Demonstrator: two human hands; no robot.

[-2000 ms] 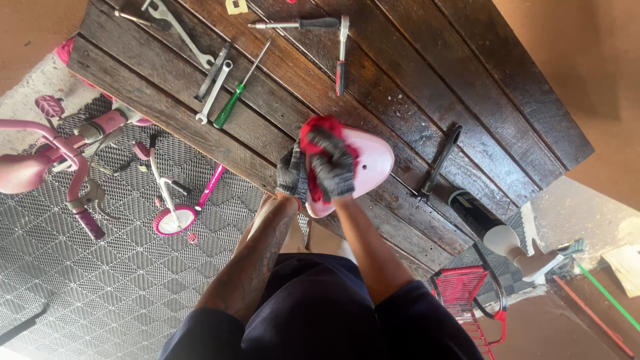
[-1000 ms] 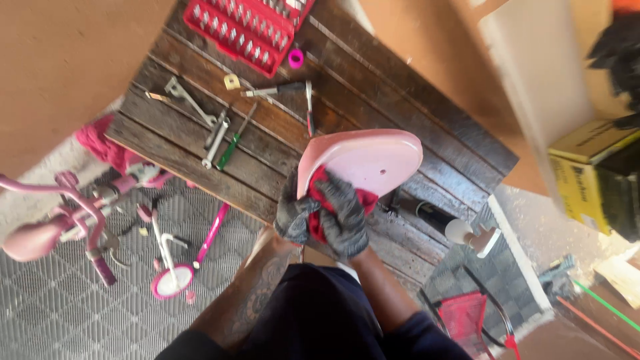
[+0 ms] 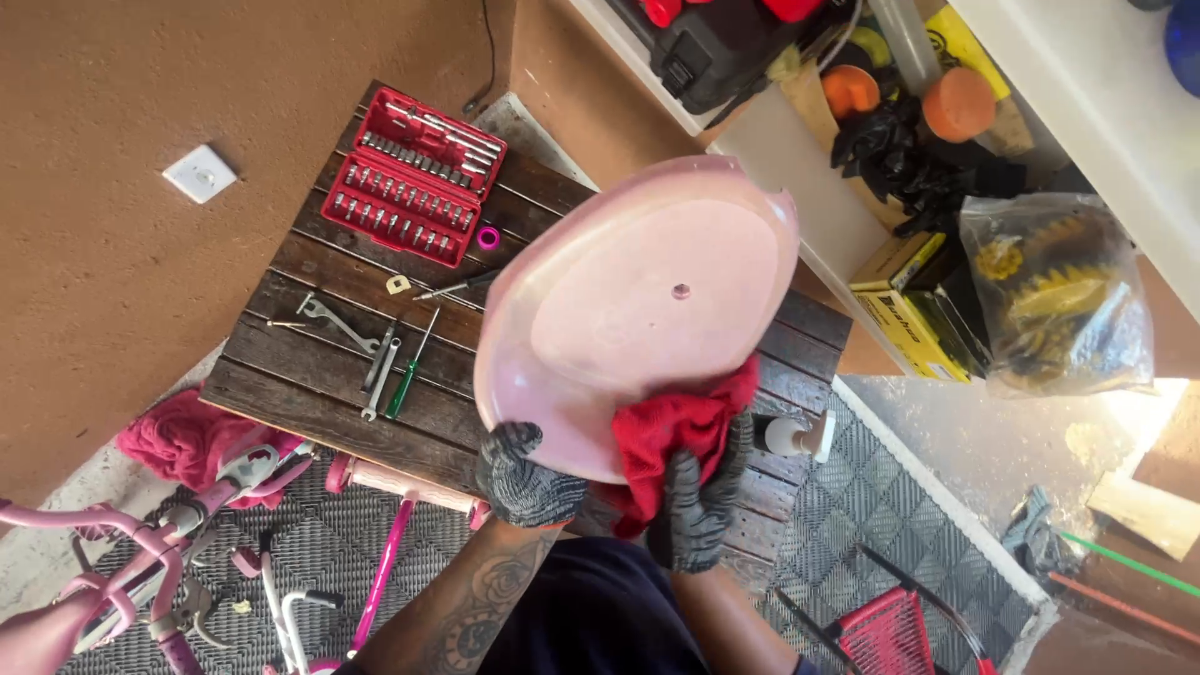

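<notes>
A pink plastic shell-shaped part (image 3: pixel 647 300) with a small hole near its middle is held up over the slatted wooden table. My left hand (image 3: pixel 532 476), in a grey knit glove, grips its lower left edge. Against the lower right edge, my gloved right hand (image 3: pixel 698 497) holds a red cloth (image 3: pixel 670 427), which covers part of the rim. Left of the part lie a green-handled screwdriver (image 3: pixel 412 368), a combination wrench (image 3: pixel 382 379), a flat multi-opening wrench (image 3: pixel 339 322) and a black-handled tool (image 3: pixel 457 284).
A red socket set case (image 3: pixel 415 178) lies open on the wooden table (image 3: pixel 281 361), near a magenta ring (image 3: pixel 487 237). Pink bicycle parts (image 3: pixel 169 562) stand at lower left. Shelves at upper right hold a yellow box (image 3: pixel 907 323) and a bagged yellow item (image 3: pixel 1055 295). A spray bottle (image 3: pixel 797 438) lies at right.
The pink part has been raised from low over the table and tilted, its broad face now toward the camera. The red cloth has moved to its lower right edge. The view has shifted considerably.
</notes>
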